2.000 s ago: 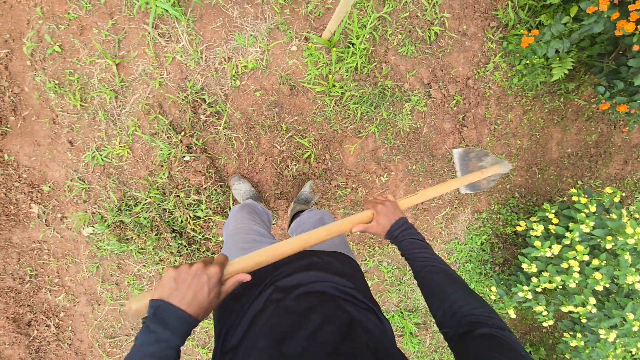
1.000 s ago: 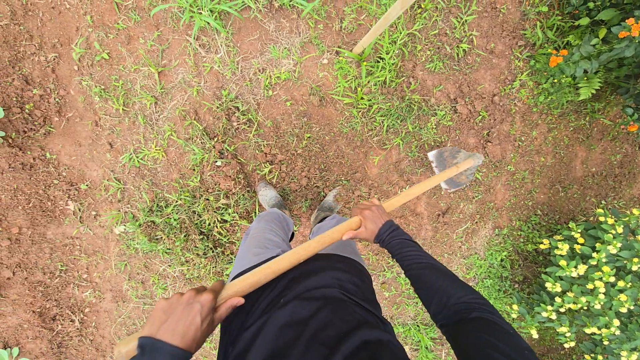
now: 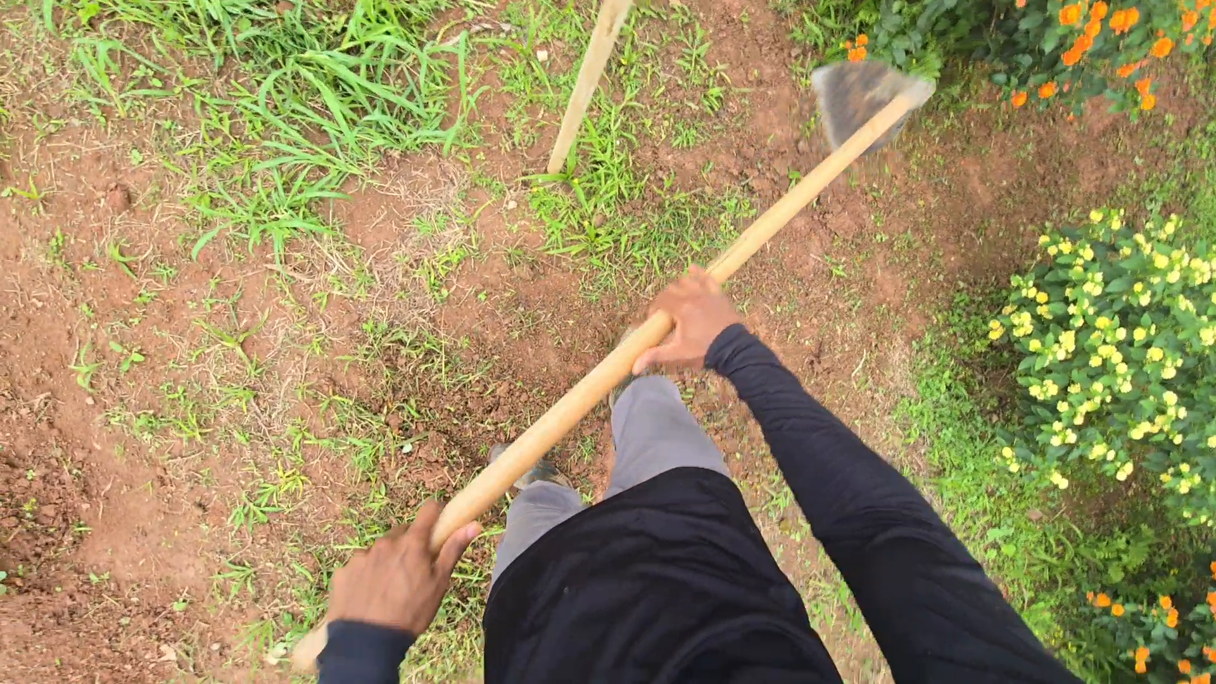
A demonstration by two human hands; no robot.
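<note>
A hoe with a long wooden handle [image 3: 570, 408] lies slantwise across the view in front of my body. Near the handle's lower end my left hand [image 3: 394, 575] is closed around it. Further up, around the middle, my right hand [image 3: 692, 318] grips the same handle. The metal hoe blade [image 3: 860, 104], slightly blurred, is at the upper right above bare soil; whether it touches the ground I cannot tell.
A wooden stake or pole [image 3: 589, 85] stands or leans at the top centre. Taller grass [image 3: 332, 114] grows at the upper left. On the right are a yellow-flowered bush [image 3: 1102, 351] and an orange-flowered bush [image 3: 1083, 47]. My shoe [image 3: 541, 473] rests on weedy reddish soil.
The hoe has swung to a steeper slant, its blade now further up, beside the orange flowers. My right hand has moved up with it. Both hands have kept hold. The view has shifted.
</note>
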